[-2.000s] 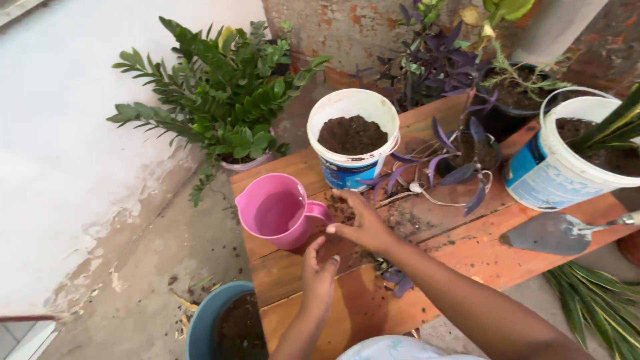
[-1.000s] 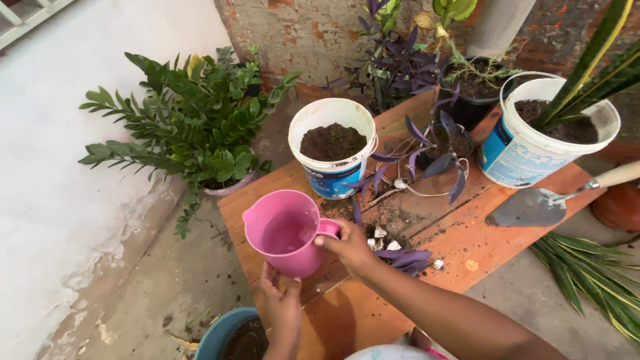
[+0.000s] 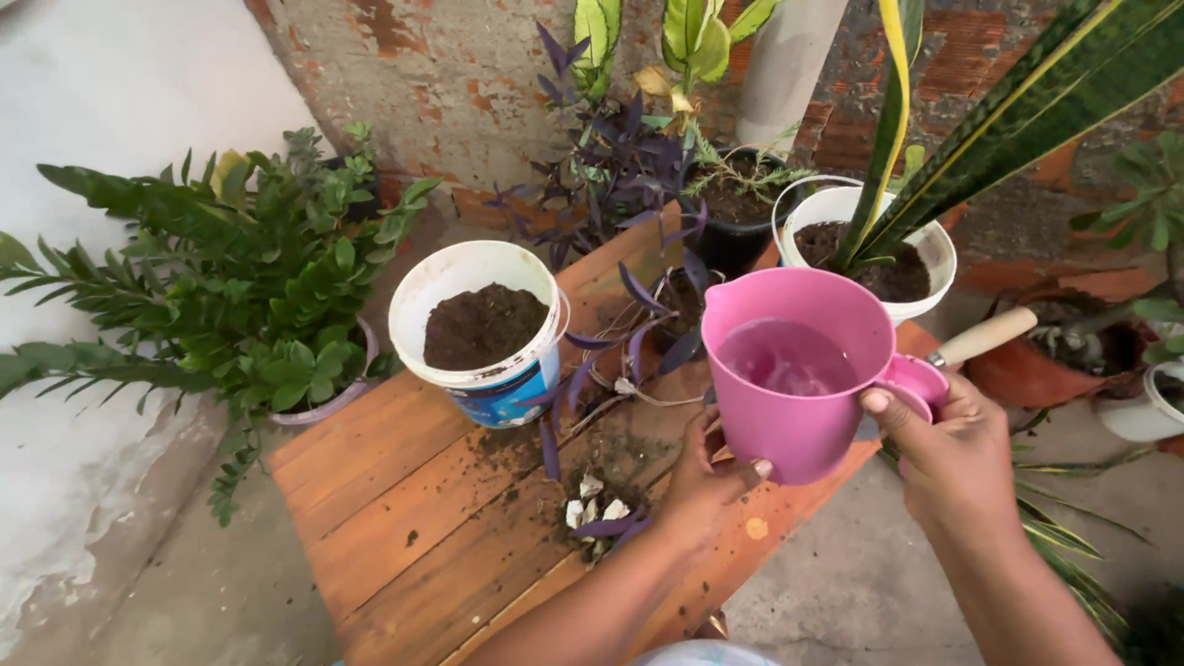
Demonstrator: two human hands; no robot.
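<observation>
My right hand (image 3: 953, 444) grips the handle of a pink plastic jug (image 3: 786, 416) that has water in it. The fingers of my left hand (image 3: 708, 476) support the jug low on its left side. The jug is raised over the right part of the wooden table, in front of a white bucket (image 3: 934, 268) that holds soil and a snake plant (image 3: 962, 166). To the left, a white bucket with a blue label (image 3: 509, 393) stands on the table, partly filled with dark soil (image 3: 486, 324). The trowel's wooden handle (image 3: 985, 336) shows behind the jug; its blade is mostly hidden.
Purple trailing stems (image 3: 638, 356), pale chunks (image 3: 592, 509) and spilled soil lie on the wooden table (image 3: 398, 527). A leafy green potted plant (image 3: 268, 287) stands left of it. Behind are a black pot (image 3: 731, 231) and a brick wall (image 3: 435, 102); a terracotta pot (image 3: 1027, 375) is at right.
Two seconds ago the jug stood on the table's left part with my hands beside it. It has been taken hold of, lifted and carried right, past the soil bucket.
</observation>
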